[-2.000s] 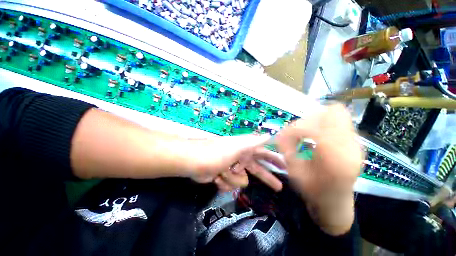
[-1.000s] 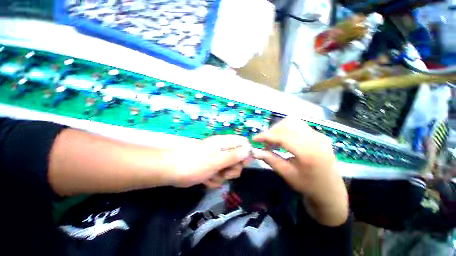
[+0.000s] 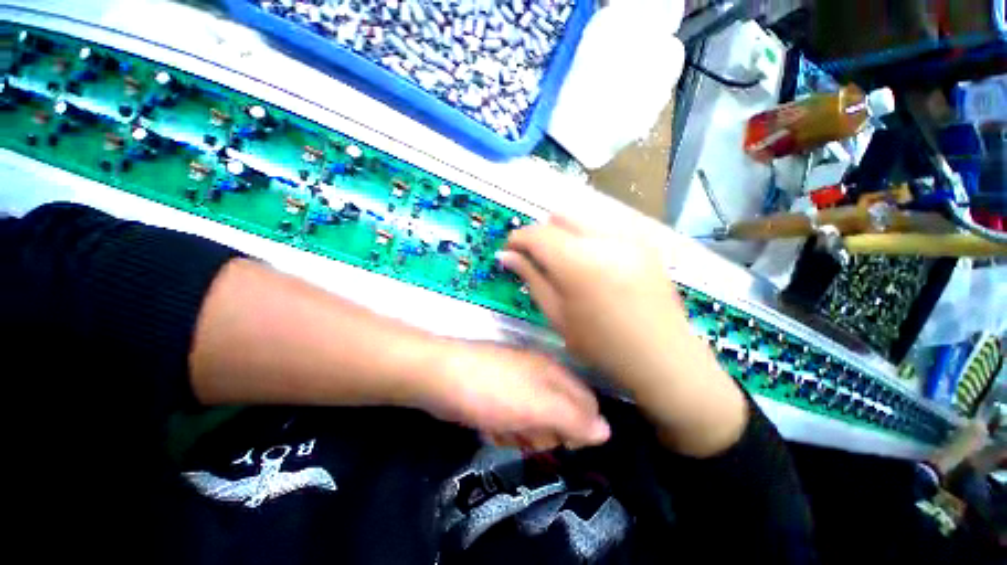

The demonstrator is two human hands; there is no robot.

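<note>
A row of green circuit boards (image 3: 364, 210) with many fitted parts lies in a long pale rail. My right hand (image 3: 596, 292) reaches over the boards, its fingertips bent down at the row's upper part; whether a part is between them is hidden. My left hand (image 3: 525, 397) is in front of the rail, palm down over my dark clothing, its fingers partly curled; what it may hold does not show. A blue plastic bin (image 3: 425, 110) behind the rail holds a heap of small silver-grey components (image 3: 464, 55).
A crumpled white bag (image 3: 624, 83) lies beside the bin over brown cardboard (image 3: 640, 171). An amber drink bottle (image 3: 812, 121) lies further right. A yellow-tan pole (image 3: 917, 244) crosses above a black component tray (image 3: 878, 292). Another person's hand (image 3: 963, 441) shows far right.
My hands have parted. My right hand has moved up and left over the boards; my left hand has dropped lower and slightly right. The view has shifted and is sharper.
</note>
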